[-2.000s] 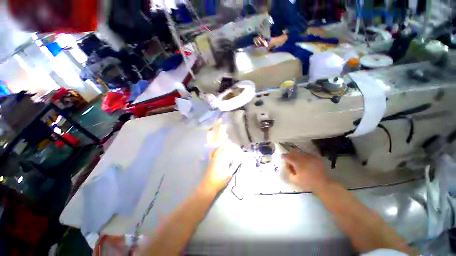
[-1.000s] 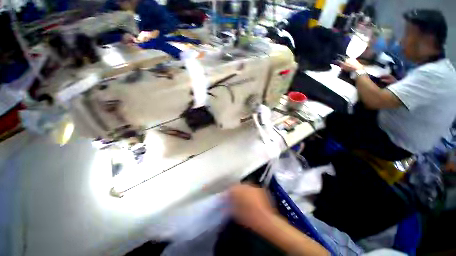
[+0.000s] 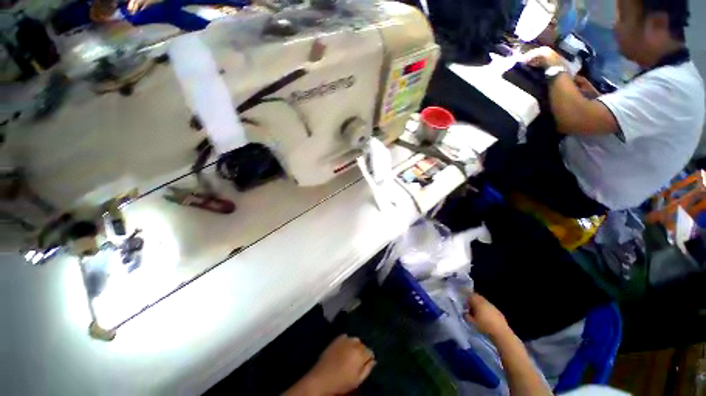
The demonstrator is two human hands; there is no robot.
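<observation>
My left hand (image 3: 344,367) is at the bottom edge, in front of the table, with its fingers curled in and nothing visible in them. My right hand (image 3: 486,315) is at the pale fabric pieces (image 3: 458,298) in a blue crate (image 3: 418,292) below the table's right end. Its fingertips meet the fabric, but whether they grip it is unclear. The off-white sewing machine (image 3: 333,100) stands on the white table (image 3: 255,271). Its needle area (image 3: 108,240) is brightly lit at the left, away from both hands.
Red-handled snips (image 3: 205,203) lie under the machine arm. A red-rimmed cup (image 3: 436,120) and white strips (image 3: 379,174) are at the table's right end. A person in a white shirt (image 3: 646,139) works at the right beside dark cloth. A blue stool or container (image 3: 596,348) is at lower right.
The view has swung right from the needle area. My right hand has left the needle, passed the table's front edge with pale fabric, and is now at the crate. My left hand has come back into view.
</observation>
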